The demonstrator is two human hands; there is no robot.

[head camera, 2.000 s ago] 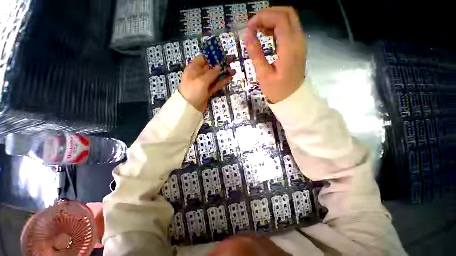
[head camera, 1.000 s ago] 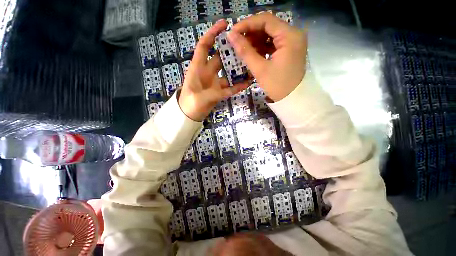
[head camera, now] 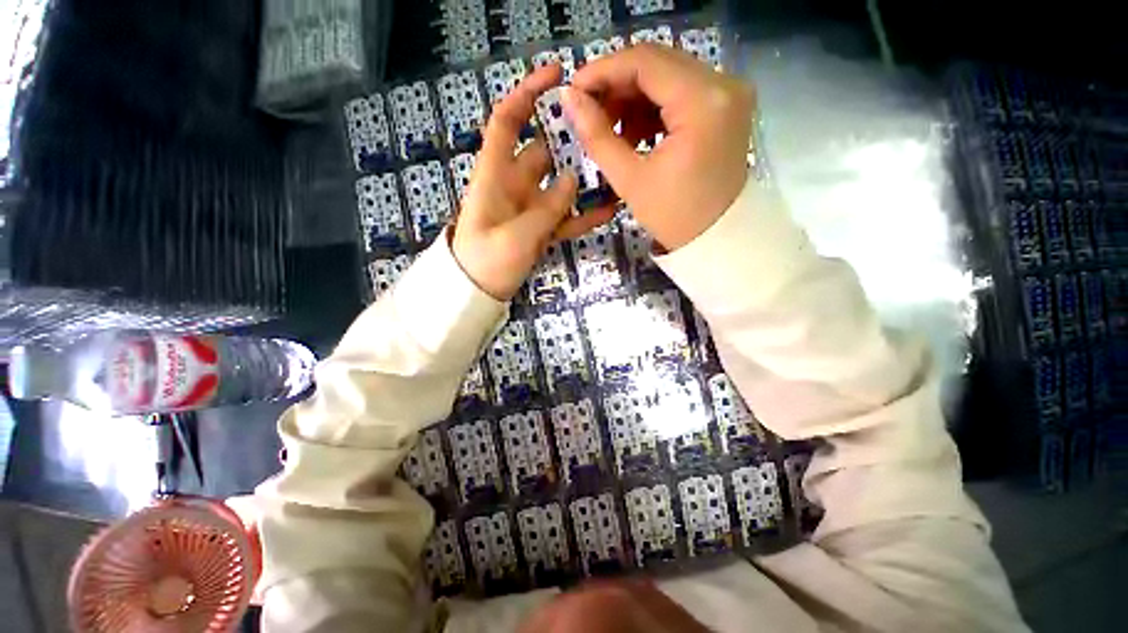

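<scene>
My left hand (head camera: 513, 204) holds a covered board (head camera: 560, 134), a white perforated piece with a dark blue end towards me, above the upper part of the parts tray (head camera: 414, 554). My right hand (head camera: 674, 136) has its thumb and forefinger pinched at the board's upper end. The fingers hide part of the board's edges. The tray holds rows of covered boards, white with dark holes. My forearms and glare hide some of them.
Stacked trays (head camera: 149, 161) stand at left. A water bottle (head camera: 173, 371) lies below them, then a pink fan (head camera: 167, 575). Grey-white bundle (head camera: 316, 56) and loose cover pieces (head camera: 526, 22) lie beyond the tray. A shiny plastic sheet (head camera: 866, 210) and second tray (head camera: 1051, 284) are right.
The blue board in my left hand now shows a white perforated face. My right hand has come in from the right to the board's upper end. Over the last second the hands moved little.
</scene>
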